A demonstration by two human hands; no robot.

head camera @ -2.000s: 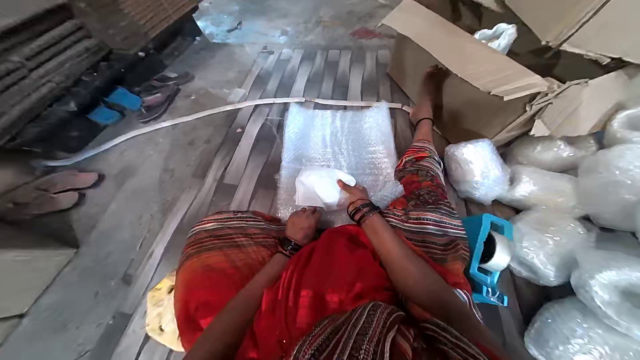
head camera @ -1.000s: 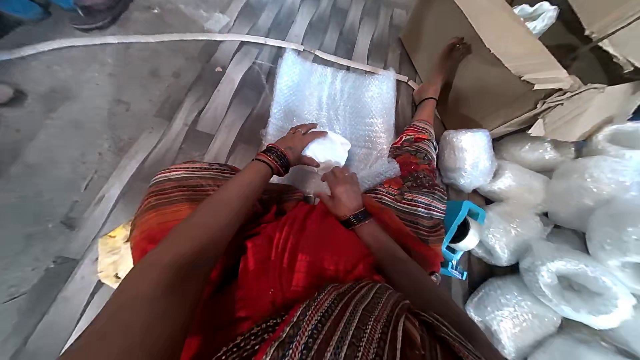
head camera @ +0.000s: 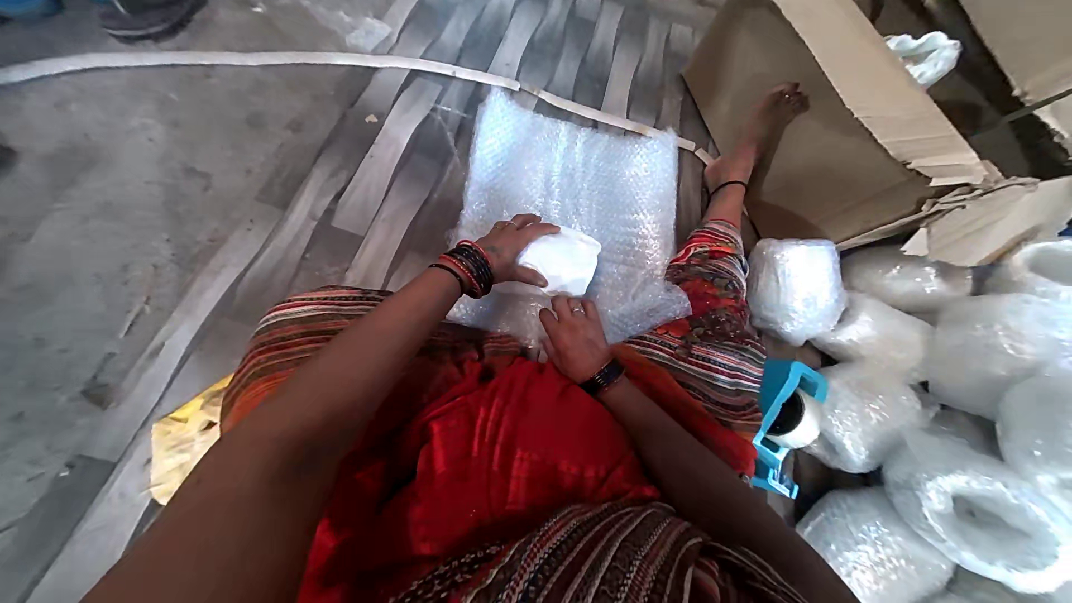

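A sheet of clear bubble wrap lies spread on the striped mat between my legs. On its near part rests a white object, rounded and smooth; its exact kind cannot be told. My left hand curls around the left side of this object, thumb at the near side and fingers over the top. At the sheet's near edge, my right hand presses on the bubble wrap with fingers bent, just below the white object. Some of the sheet's near edge is hidden by my hands.
Several bubble-wrapped bundles crowd the right side, one wrapped bundle close to my knee. A blue tape dispenser stands beside my right thigh. An open cardboard box is at the upper right. A pale strap crosses the floor beyond the sheet.
Two seconds ago my right hand was on the white object and my left at the sheet's near edge. Now my left hand holds the object and my right is on the near edge.
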